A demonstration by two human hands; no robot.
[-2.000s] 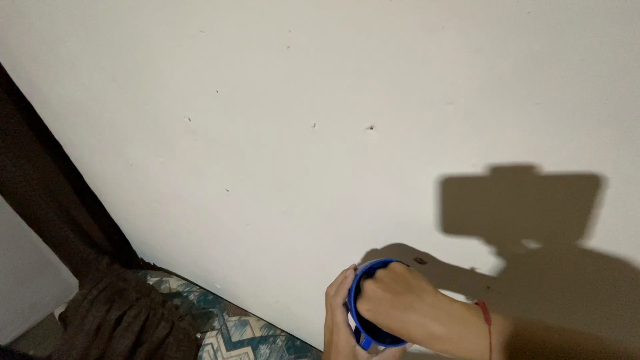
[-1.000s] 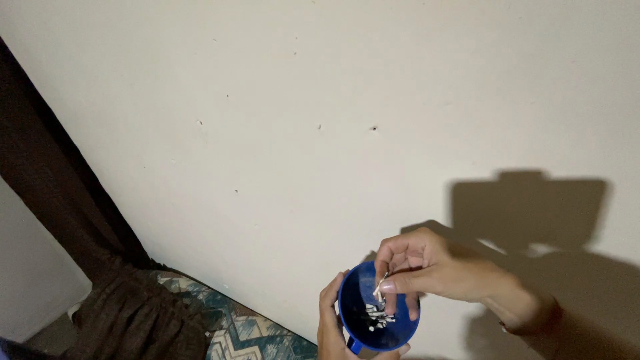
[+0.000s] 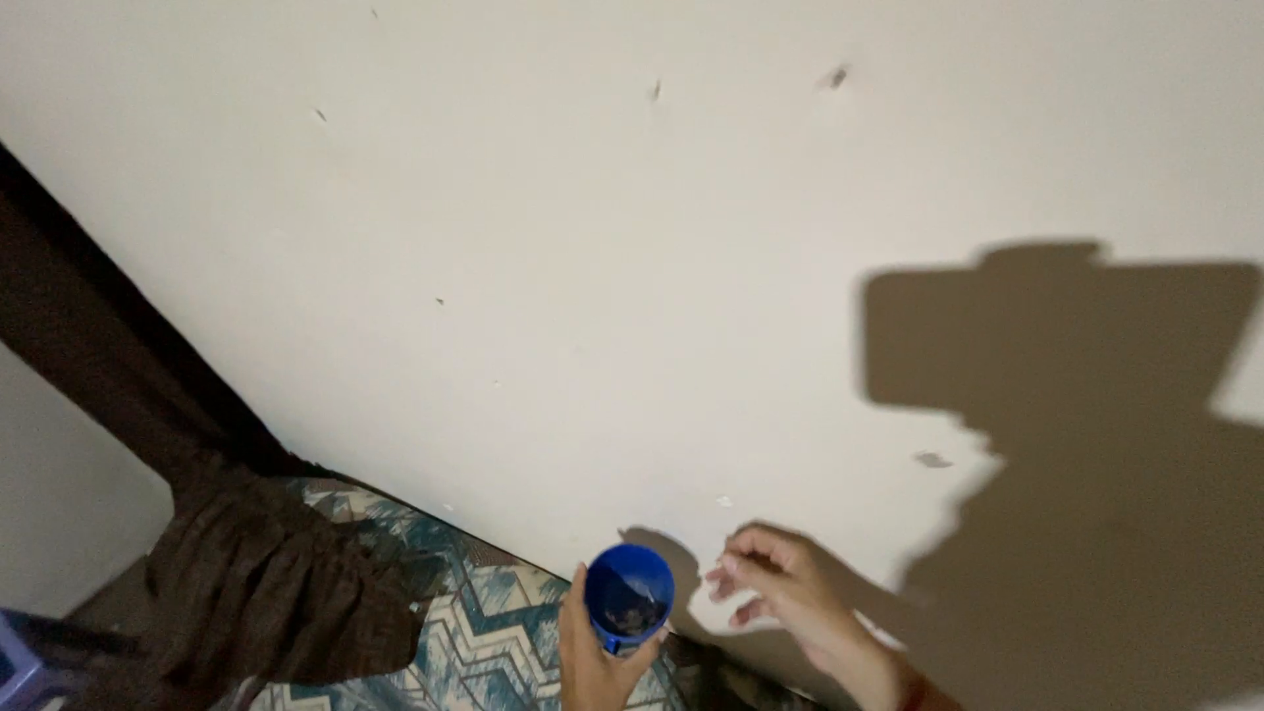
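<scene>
My left hand is wrapped around a blue cup near the bottom middle, its mouth facing the camera. Small things lie in the cup, too blurred to make out. To the right of the cup, apart from it, my right hand is raised before the wall with thumb and forefinger close together. Whether anything small is pinched between those fingertips cannot be told. A red band shows at the right wrist.
A pale wall with several small marks fills most of the view and bears a dark shadow at right. A brown curtain hangs at left, over a zigzag-patterned cloth surface. A blurred purple-blue object is at the lower left corner.
My right hand was inside the cup, then lifted small white pieces at its mouth; now it is off to the right of the cup. My left hand still holds the cup.
</scene>
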